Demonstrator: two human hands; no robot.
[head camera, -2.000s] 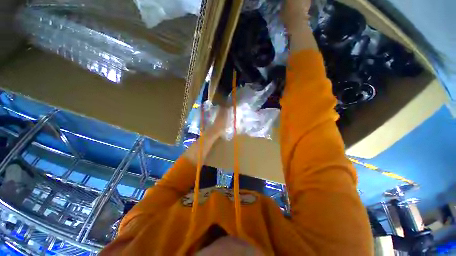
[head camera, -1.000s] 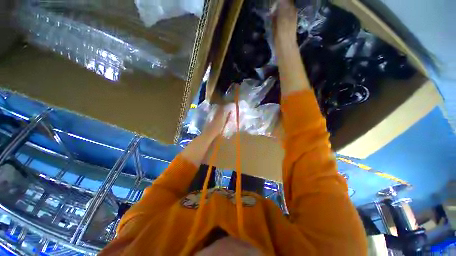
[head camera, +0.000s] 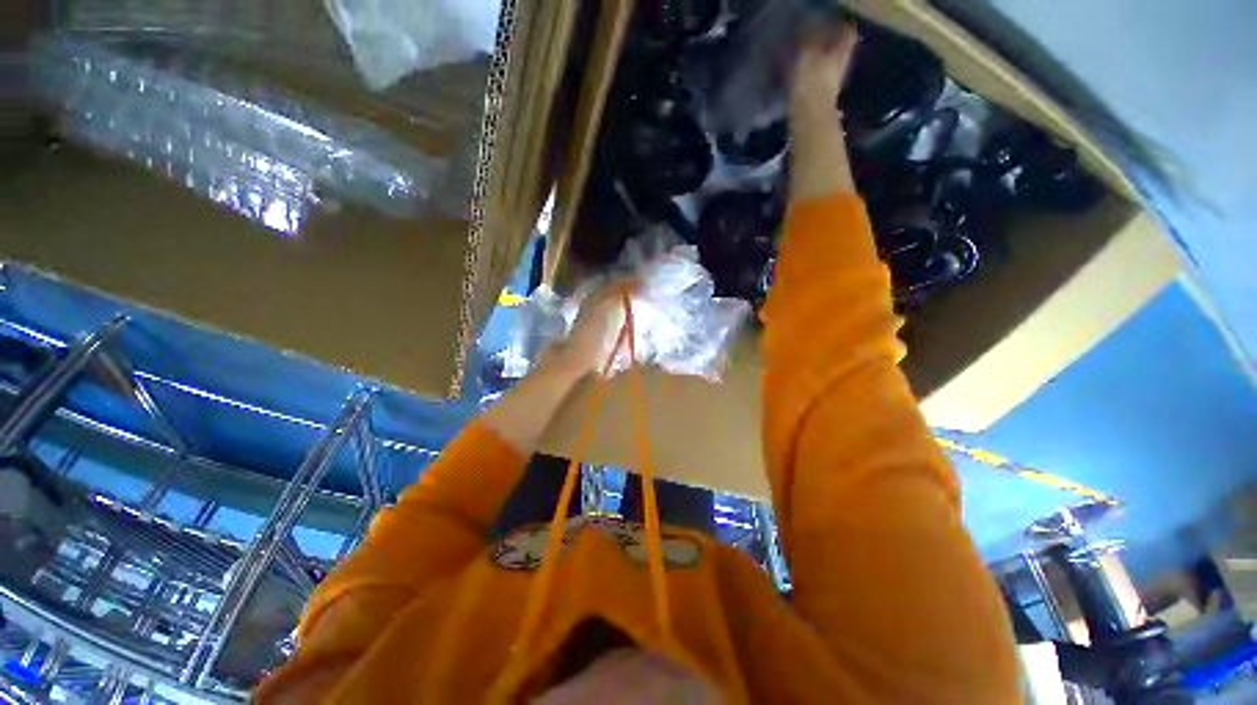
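My left hand (head camera: 596, 331) is closed on a crumpled clear plastic bag (head camera: 682, 314) at the near edge of the right carton (head camera: 1055, 324). The carton holds many glossy black plastic parts (head camera: 903, 83), some in clear wrap. My right hand (head camera: 827, 53) reaches into the far part of this carton, at the top of the view. It touches a clear, blurred piece of plastic wrap (head camera: 751, 83); whether its fingers grip it or a part in it I cannot tell.
A second cardboard carton (head camera: 207, 296) stands on the left, with a clear plastic liner or tray (head camera: 262, 152) and a whitish bag (head camera: 421, 35) inside. Metal racks (head camera: 297, 503) are at the lower left. A stool (head camera: 1103, 585) is at the lower right, near a yellow floor line (head camera: 1027, 468).
My right hand has shifted within the far part of the carton, and wrap there has moved beside it. My left hand still holds the crumpled bag. The view has shifted slightly.
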